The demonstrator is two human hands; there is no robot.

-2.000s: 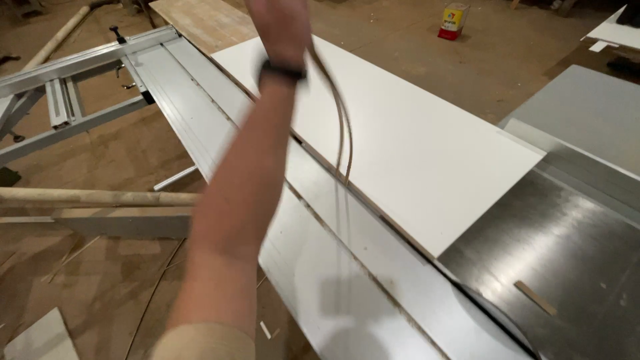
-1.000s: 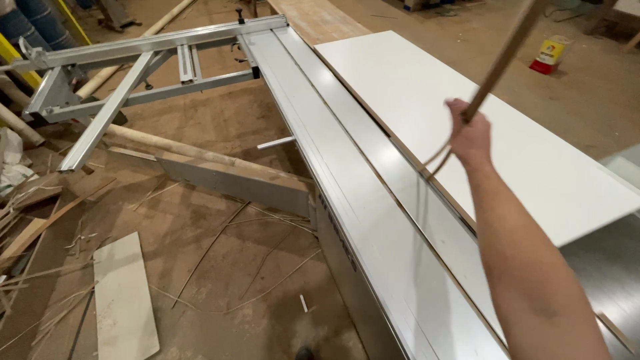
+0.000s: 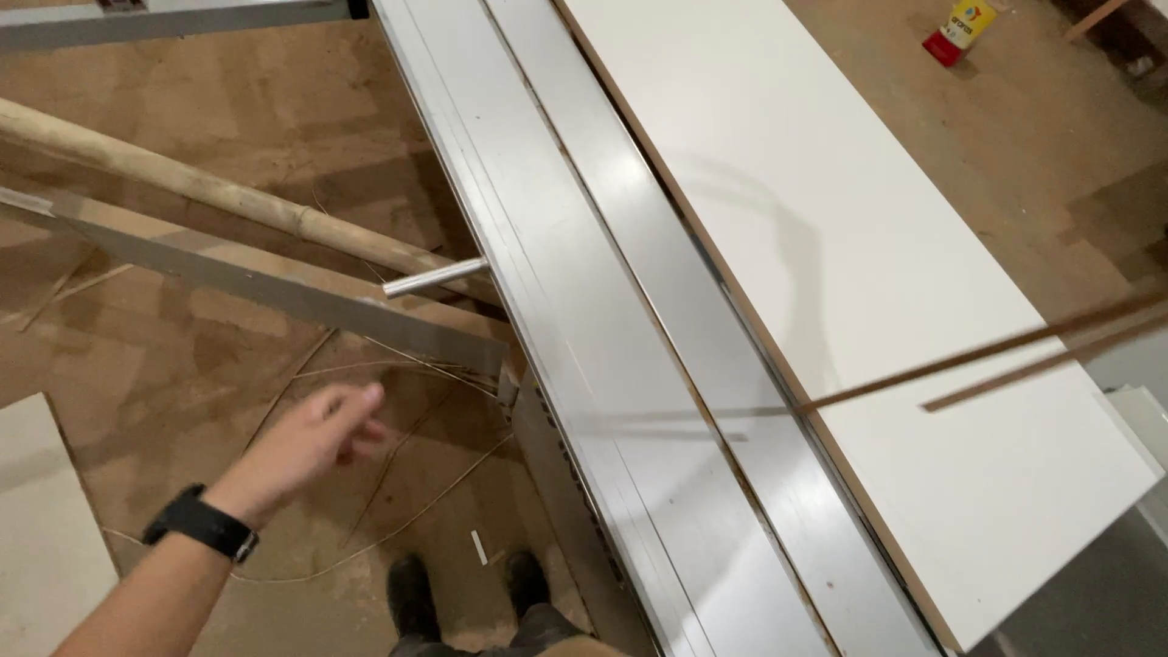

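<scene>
My left hand (image 3: 333, 427), with a black watch on its wrist, hangs over the floor left of the sliding table (image 3: 593, 274) of a panel saw. Its fingers are loosely curled and nothing shows in them. Two thin brown strips (image 3: 940, 370) reach in from the right edge over a large white panel (image 3: 821, 182), which lies beside the aluminium table. My right hand is out of view, so what holds the strips is hidden.
A metal rod (image 3: 436, 276) sticks out from the table's left side. A long round pole (image 3: 228, 196) and a board on edge (image 3: 274, 287) stretch across the floor, among thin offcuts. A yellow and red can (image 3: 958, 32) stands beyond the panel.
My left hand has come into view at lower left. The right hand seen a second ago has left the frame, and the strips now slant in from the right. The view has dipped toward my feet.
</scene>
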